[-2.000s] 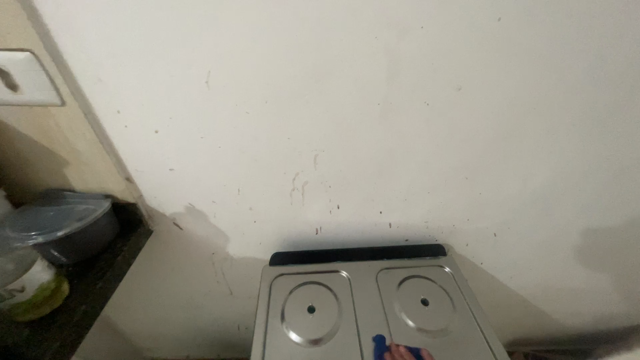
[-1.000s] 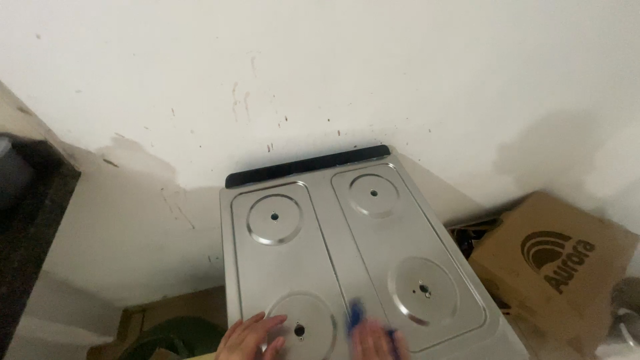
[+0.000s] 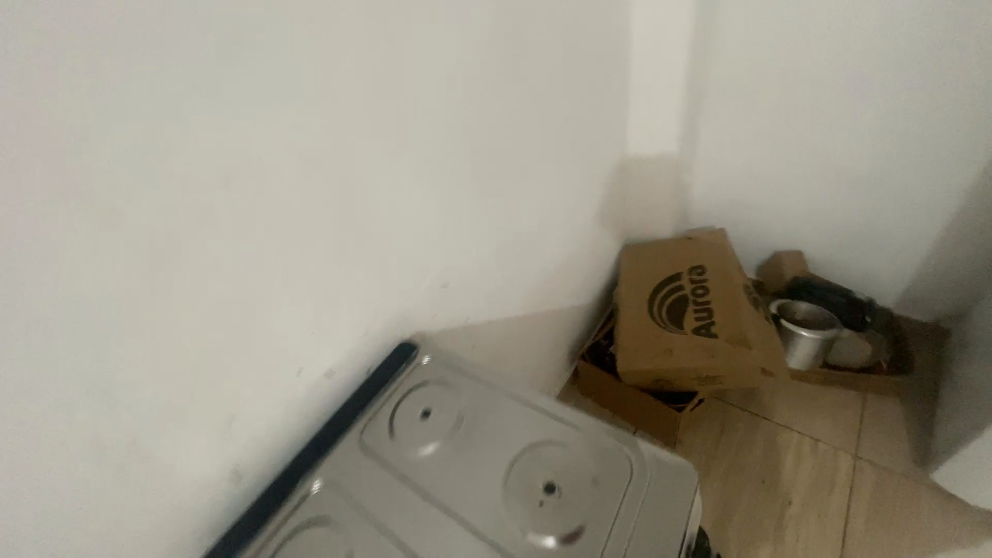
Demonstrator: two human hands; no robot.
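A stove with a bare metal cooktop (image 3: 480, 465) fills the bottom middle of the head view, tilted by the angle of the view. Its round burner recesses have small dark holes and carry no burners. A dark strip (image 3: 325, 446) runs along its rear edge, beside the white wall. Neither my left hand nor my right hand shows in this frame, so what they hold or touch is hidden.
A printed cardboard box (image 3: 686, 349) rests on another open box (image 3: 635, 407) by the wall corner. To its right, a metal pot (image 3: 806, 337) and dark items lie in a low cardboard box (image 3: 852, 380). Tiled floor (image 3: 783, 480) shows in front.
The view has swung right, bringing the corner boxes and the pot into sight. Both hands, seen over the cooktop one second ago with something blue at the right one, are out of frame.
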